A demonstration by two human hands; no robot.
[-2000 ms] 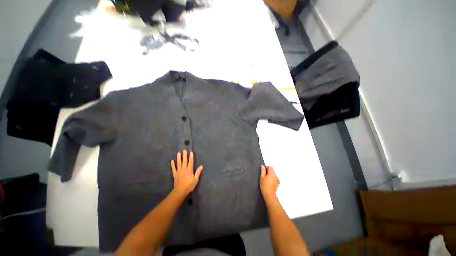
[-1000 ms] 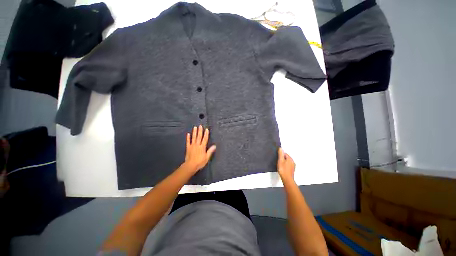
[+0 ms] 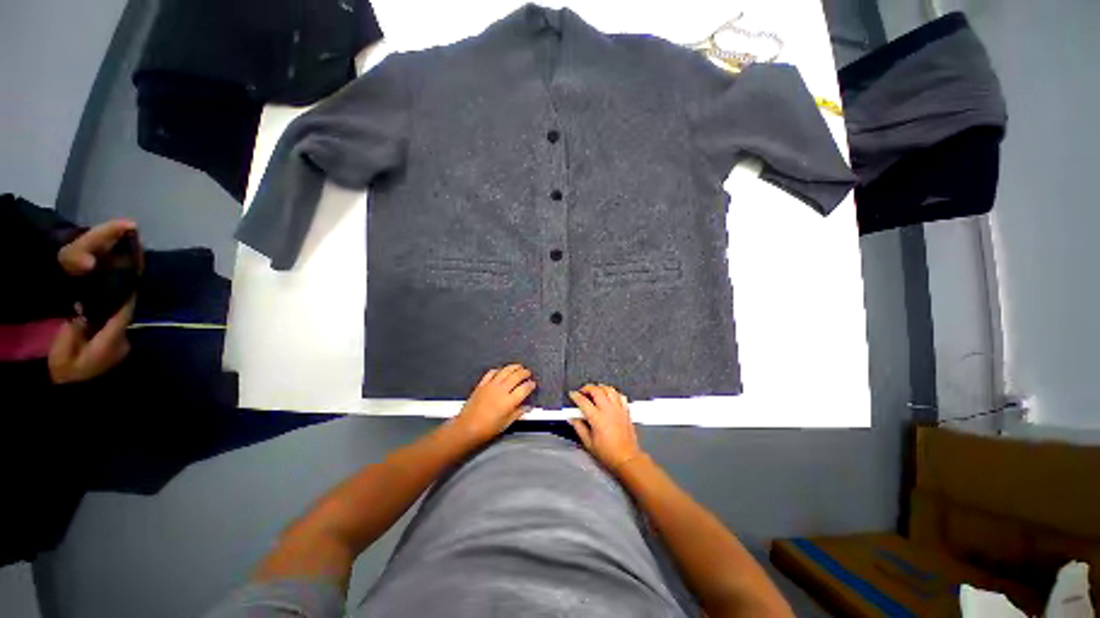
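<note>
A grey V-neck jacket [image 3: 470, 181] lies flat on a white table [image 3: 796, 350], with its hem near the front edge. A row of dark buttons [image 3: 555, 256] runs down its closed front. Two welt pockets show low on the front panels. My left hand [image 3: 498, 398] rests on the hem just left of the button band. My right hand [image 3: 603, 417] is at the hem just right of it. The fingers of both hands lie at the hem. Whether they pinch the cloth is hard to tell.
Another person's hands [image 3: 97, 344] hold a small dark object at the left. A folded dark garment [image 3: 235, 54] is at the upper left, grey and black garments [image 3: 923, 121] at the right. A yellow tape measure [image 3: 830, 106] lies by the right sleeve. A cardboard box [image 3: 862, 573] stands lower right.
My left hand has moved down to the hem. My right hand has left the jacket's right side edge and moved in beside the band. The hem looks straighter. The other person's hands have appeared.
</note>
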